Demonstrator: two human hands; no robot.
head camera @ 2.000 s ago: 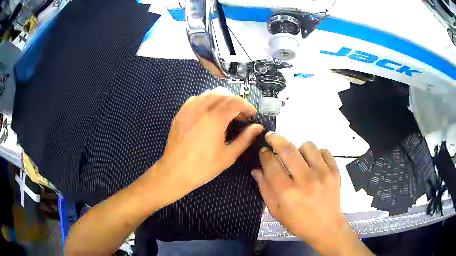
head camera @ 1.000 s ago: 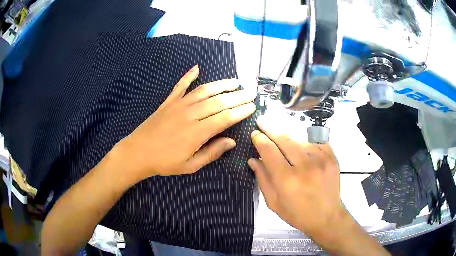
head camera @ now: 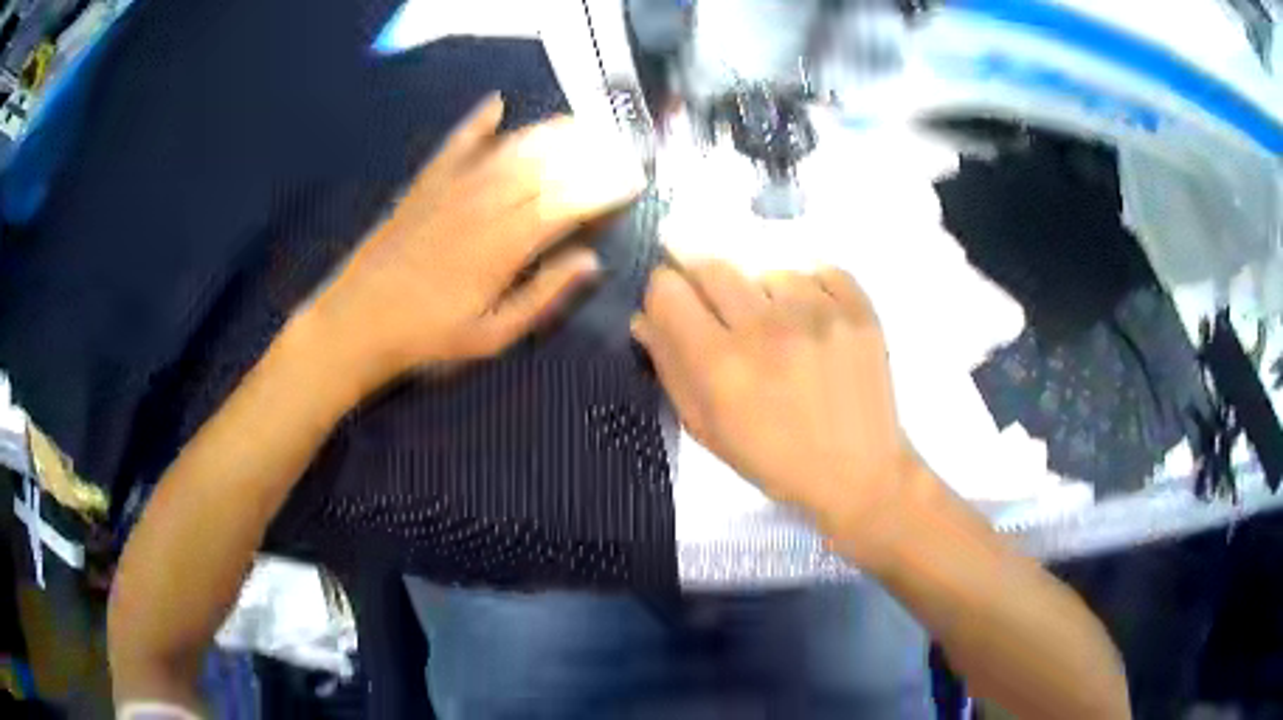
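Observation:
The black striped garment panel (head camera: 493,436) lies across the left of the white table, its right edge running below the needle area. My left hand (head camera: 479,239) lies on the panel with fingers spread and thumb apart. My right hand (head camera: 774,380) is at the panel's right edge with curled fingers; blur hides whether the fingertips pinch the cloth. The sewing machine's white head (head camera: 746,49) is above my hands, blurred, with a tension dial (head camera: 774,141) below it. The needle and presser foot cannot be made out clearly.
A fanned pile of black labels (head camera: 1098,394) lies at right, below plain black pieces (head camera: 1041,211). Narrow black strips (head camera: 1245,394) are at the far right. The table's ruler-marked front edge (head camera: 788,556) runs above my lap. White scraps (head camera: 296,612) show at lower left.
My left hand has gone from pinching the cloth beside the right hand to lying spread on the panel. The view has shifted, and more of my lap shows.

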